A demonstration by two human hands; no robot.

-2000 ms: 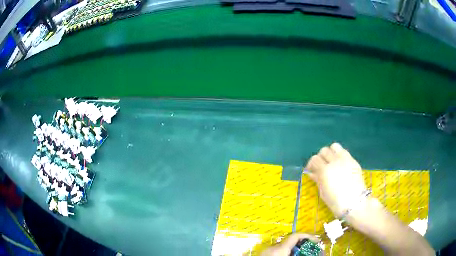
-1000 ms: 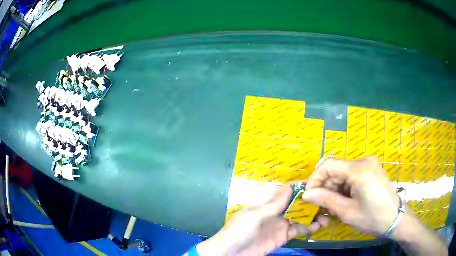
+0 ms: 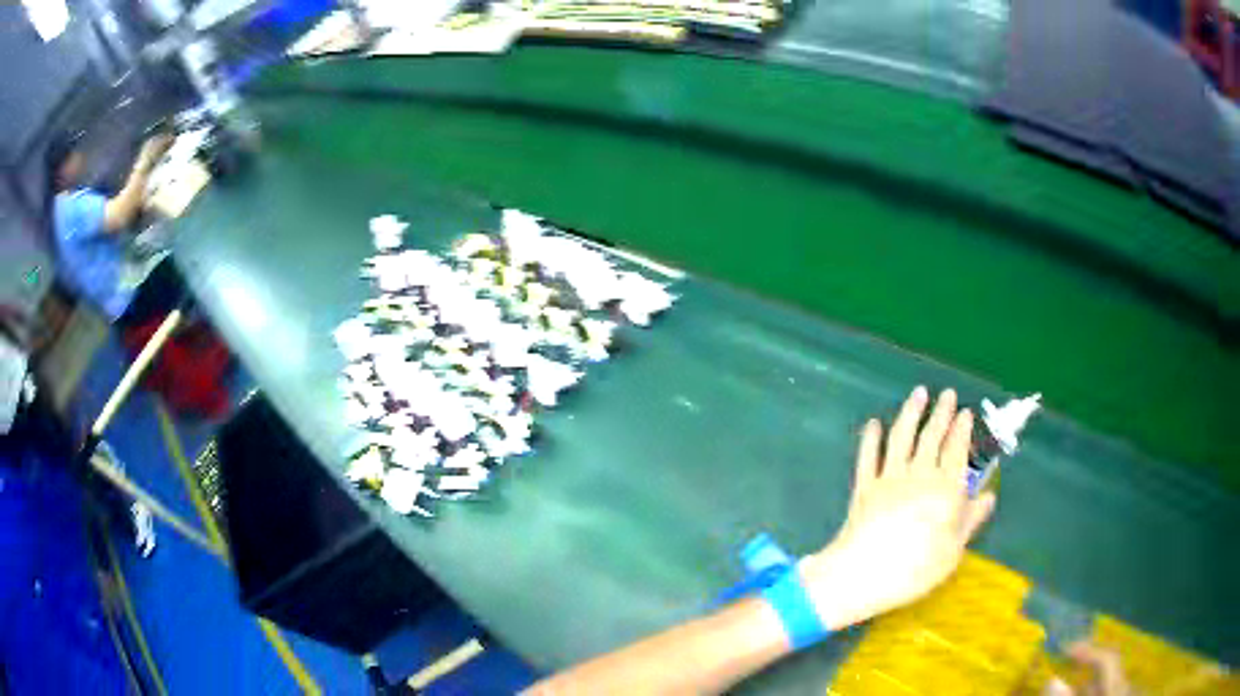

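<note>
My left hand (image 3: 908, 514), with a blue band on its wrist, reaches over the bench right of centre. Its fingers are spread; a small unit with a white plug housing (image 3: 1008, 420) and a partly hidden board is between its thumb and index finger. The yellow adhesive sheet (image 3: 945, 632) lies below this hand at the lower right, cut off by the picture's edge. My right hand (image 3: 1099, 669) is small, blurred and cut off at the bottom edge over the sheet; what it holds is not visible.
Clustered rows of units with white plugs (image 3: 449, 354) stand on the dark green bench top (image 3: 653, 503) left of centre. A bright green strip (image 3: 816, 204) runs behind. A black box (image 3: 326, 544) is below the bench edge. Another person (image 3: 89, 231) is at the far left.
The view has swung left. My left hand has left the area over the yellow sheet and reached forward beside a plug unit. My right hand is now mostly out of the picture.
</note>
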